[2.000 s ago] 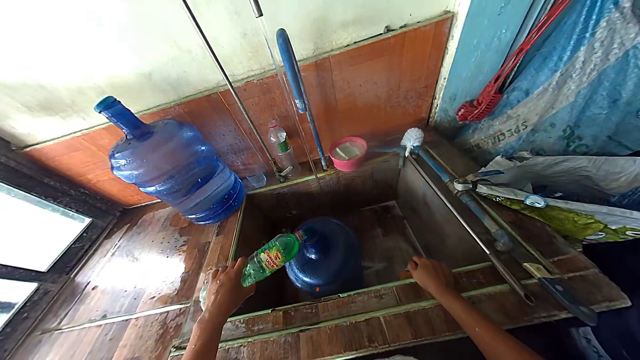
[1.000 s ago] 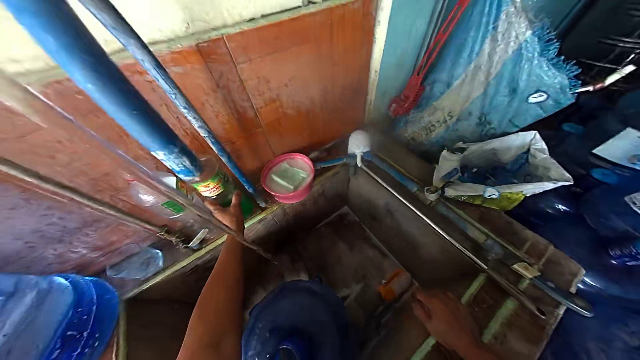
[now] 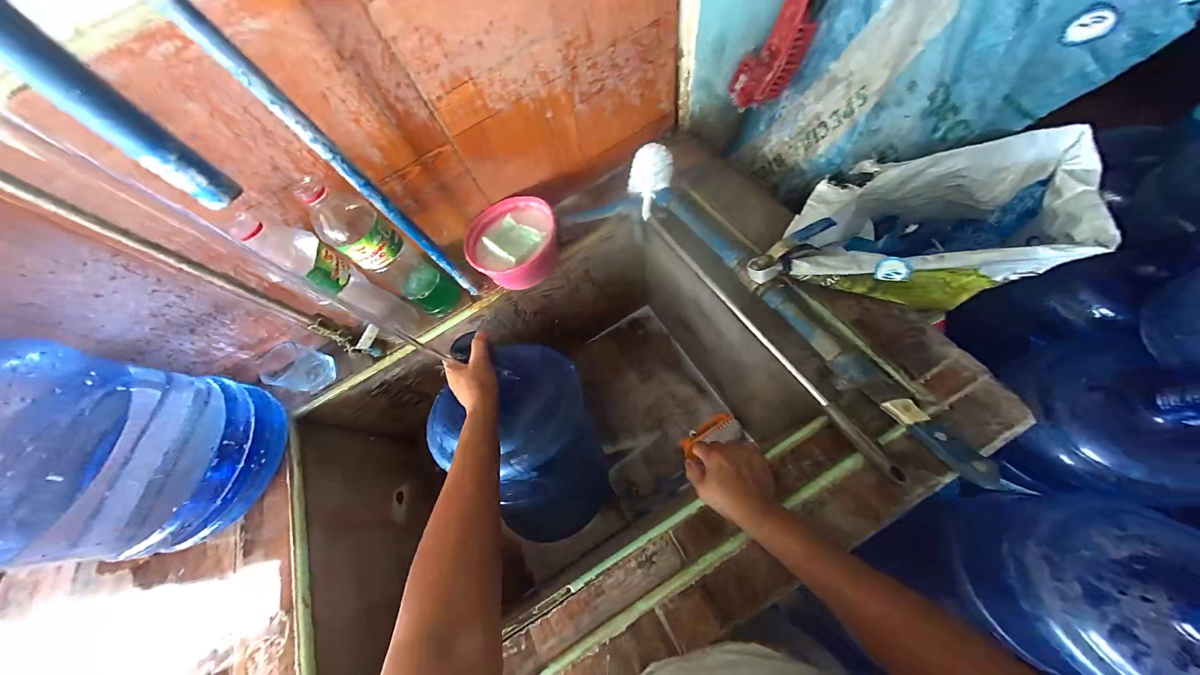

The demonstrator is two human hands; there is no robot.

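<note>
A large blue plastic water jug (image 3: 539,441) stands in the tiled basin (image 3: 731,347). My left hand (image 3: 473,375) is on the jug's neck, its fingers around the dark mouth. My right hand (image 3: 731,478) grips a small orange scrub brush (image 3: 708,431) by the basin's near wall. On the back ledge, a plastic bottle with green liquid (image 3: 375,248) leans beside another labelled plastic bottle (image 3: 323,267). A pink bowl (image 3: 512,242) with a pale green piece in it sits to their right.
Another blue jug (image 3: 131,450) lies at the left. A long-handled white brush (image 3: 651,173) and a blue pipe (image 3: 797,314) run along the right wall. An open white sack (image 3: 975,216) and several blue jugs (image 3: 1078,572) are at the right. Blue pipes (image 3: 309,141) cross the upper left.
The green bottle was in my left hand over the jug two seconds ago, then at the back ledge. It now stands there released, and my left hand has come back to the jug's neck.
</note>
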